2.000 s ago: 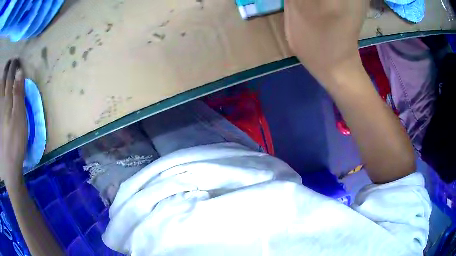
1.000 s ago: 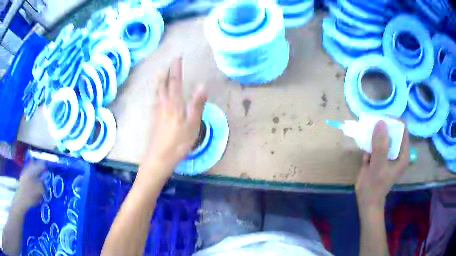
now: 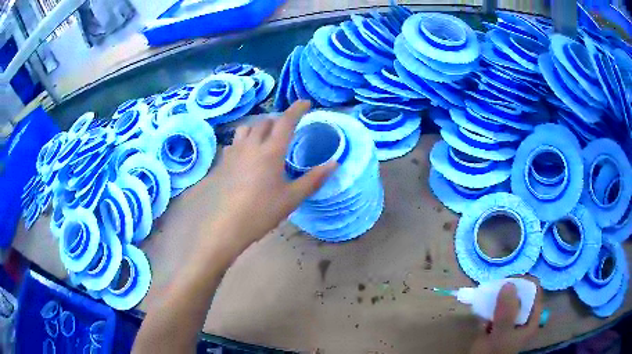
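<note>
My left hand [image 3: 267,169] is at the stack of discs [image 3: 343,214] in mid-table. Its thumb lies over the front of the top disc piece [image 3: 357,148] and its index finger is at the back rim, gripping the left side. The other fingertips are partly hidden. My right hand [image 3: 509,321], cut off by the lower edge, holds the white glue bottle [image 3: 485,301]. The thin teal tip points left, just above or at the brown table covering [image 3: 388,314].
Loose discs [image 3: 125,200] lie heaped at the left. A larger heap [image 3: 478,131] fills the rear and right, some pieces on edge. A blue crate [image 3: 69,311] with thin rings is at the lower left. A small teal thing [image 3: 544,317] shows beside my right hand.
The view has tilted up. My left hand has gone from a disc at the near edge to the stack, and that disc no longer lies there. My right hand still holds the bottle.
</note>
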